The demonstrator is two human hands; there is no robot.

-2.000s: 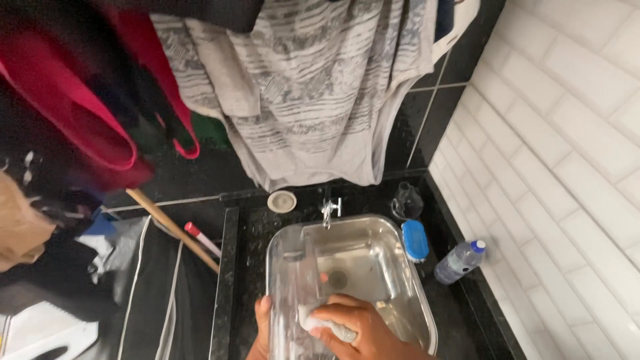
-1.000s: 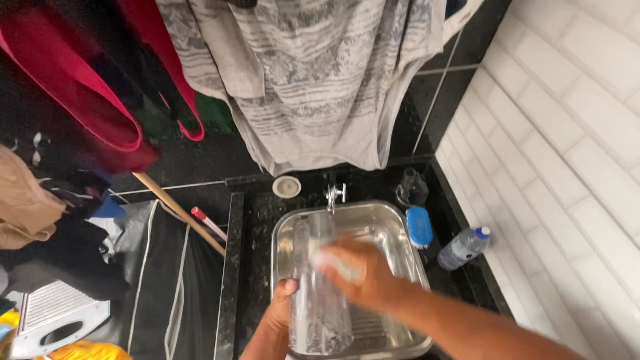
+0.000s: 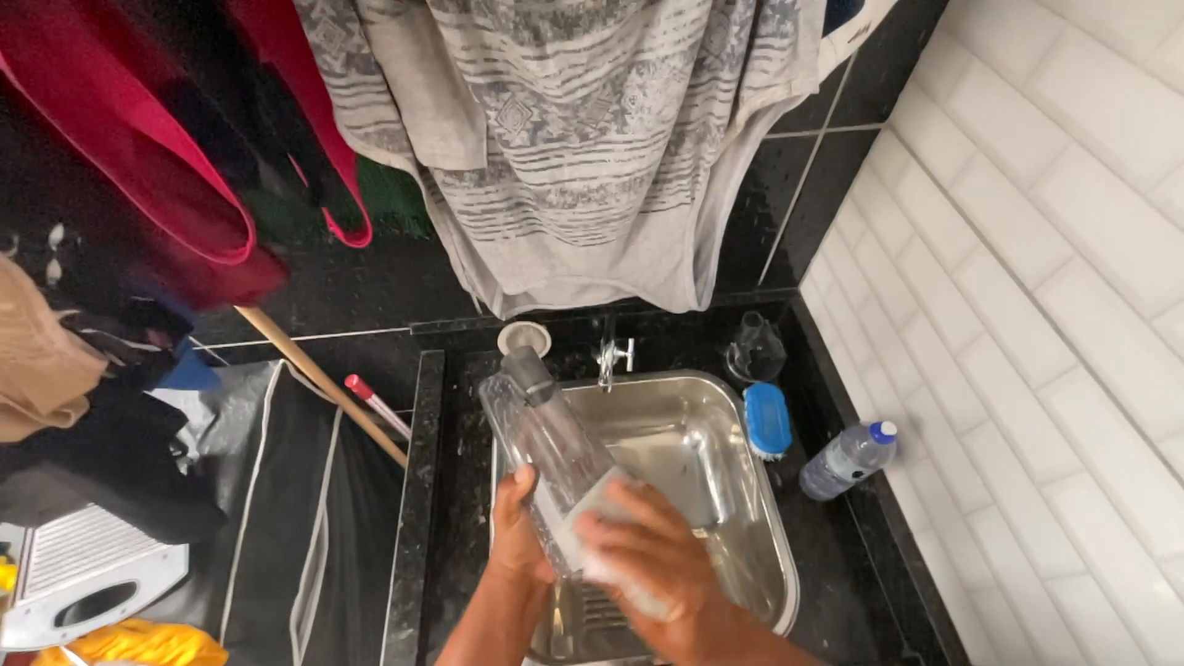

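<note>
Over the stainless steel sink (image 3: 786, 564), my left hand (image 3: 520, 527) grips a clear plastic container (image 3: 546, 444) with a grey end piece. The container is tilted, its grey end toward the faucet (image 3: 608, 356). My right hand (image 3: 647, 555), blurred, presses a whitish sponge or cloth (image 3: 601, 527) against the container's lower part; its exact kind cannot be told. A blue-backed brush (image 3: 767, 419) lies on the sink's right rim. The container's lower end is partly hidden by my right hand.
A clear plastic bottle (image 3: 848, 460) with a blue and white cap and a transparent vessel (image 3: 756, 349) stand on the black counter. A round drain strainer (image 3: 524, 339) lies behind the sink. A patterned shirt (image 3: 592, 148) hangs above. A wooden pole (image 3: 319, 379) leans at left.
The container has gone from roughly upright in view to tilted, its grey end now toward the upper left. My right hand has moved down along it.
</note>
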